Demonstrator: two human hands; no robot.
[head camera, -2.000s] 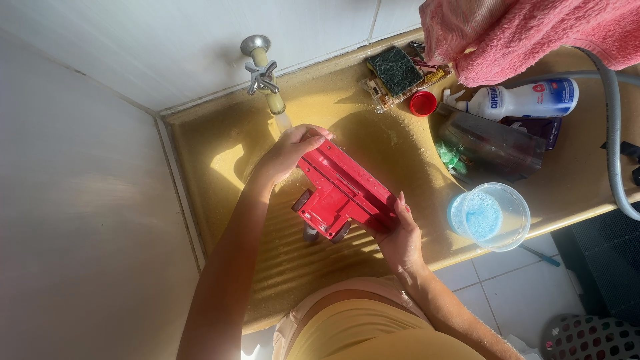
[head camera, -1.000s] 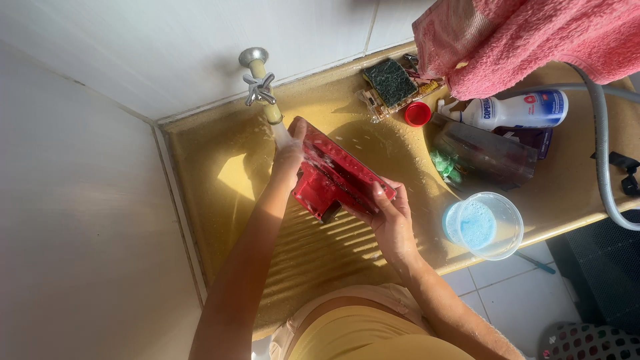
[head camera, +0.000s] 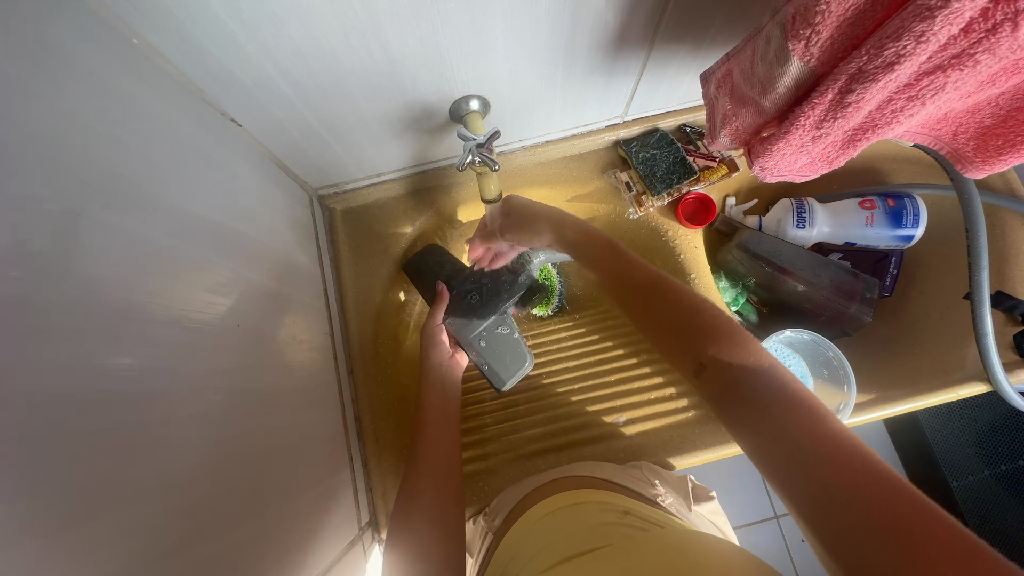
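Note:
My left hand (head camera: 445, 336) holds a dark grey plastic part (head camera: 490, 320) at its lower left side, over the laundry sink (head camera: 576, 416). My right hand (head camera: 516, 232) is just under the tap (head camera: 485, 172), at the upper edge of the part; its fingers are bent, and whether they grip the part is not clear. Water runs from the spout onto that hand. A brush with green bristles (head camera: 548, 290) shows just right of the part, its handle partly hidden.
To the right lie a green scouring sponge (head camera: 658, 162), a red cap (head camera: 696, 210), a white spray bottle (head camera: 848, 220), a clear plastic container (head camera: 800, 280) and a tub with blue suds (head camera: 824, 372). A pink towel (head camera: 864, 80) and a grey hose (head camera: 972, 264) are beyond.
The red plastic part that both hands held under the tap is out of sight. My left hand now holds a dark grey part, and my right arm reaches across from the right. The green-bristled brush has come into view.

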